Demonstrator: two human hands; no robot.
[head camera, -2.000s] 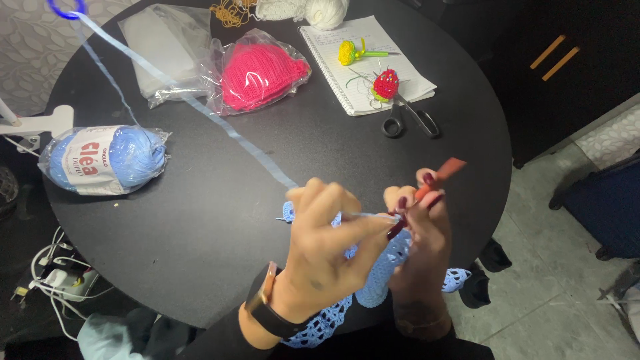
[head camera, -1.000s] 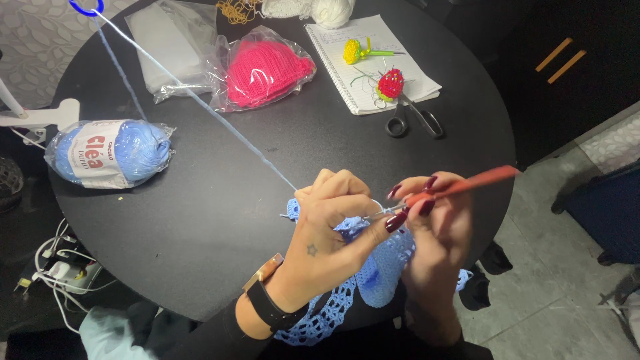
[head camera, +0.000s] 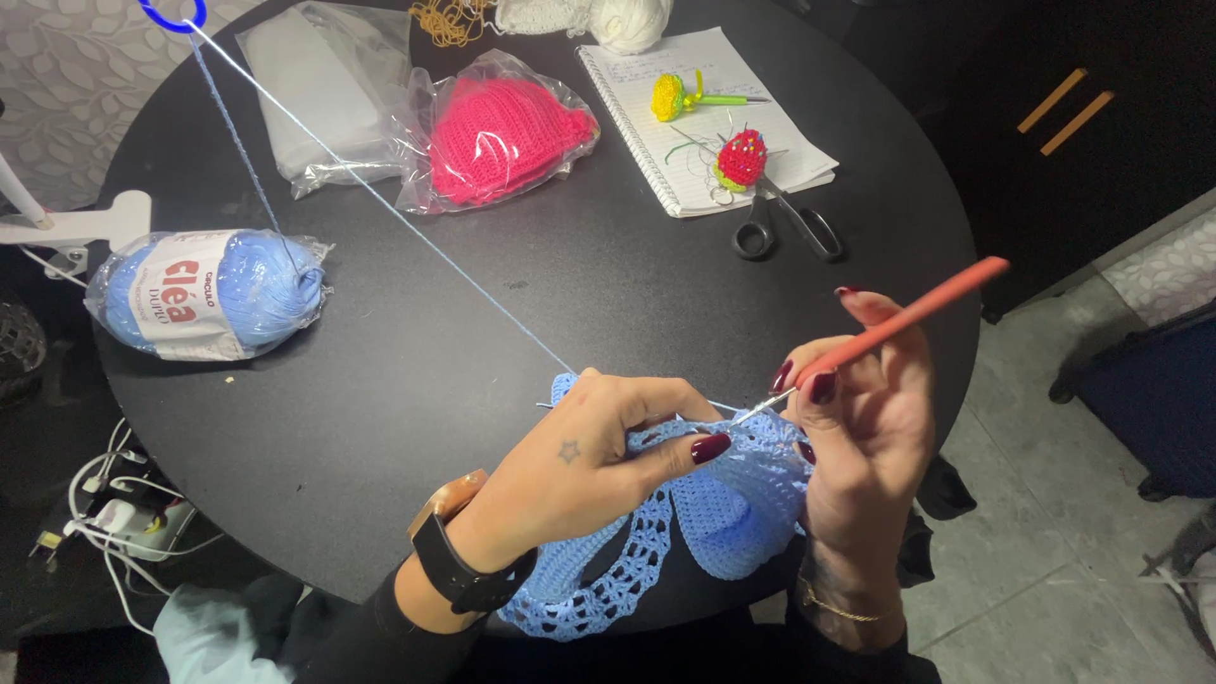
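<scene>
My left hand (head camera: 608, 456) pinches the upper edge of a blue crochet piece (head camera: 741, 513) between thumb and fingers. In my right hand (head camera: 864, 408) is a crochet hook with a coral handle (head camera: 912, 318); its metal tip meets the work beside my left thumb. Light blue yarn (head camera: 446, 256) runs from my left hand up to a blue ring (head camera: 176, 11), then down to a wrapped ball of blue yarn (head camera: 214, 294) at the table's left. An openwork strip (head camera: 579, 608) of the piece hangs below my left hand.
On the round black table (head camera: 408, 399) lie a bagged pink crochet piece (head camera: 503, 142), a clear plastic bag (head camera: 328, 95), a spiral notebook (head camera: 703, 57), a strawberry-shaped pincushion (head camera: 741, 160), black-handled scissors (head camera: 788, 228) and white yarn (head camera: 629, 21). A white clamp (head camera: 85, 223) grips the left edge.
The hook's handle now points more steeply up to the right, clear of the fingers that covered much of it two seconds ago. My left hand still holds the blue piece.
</scene>
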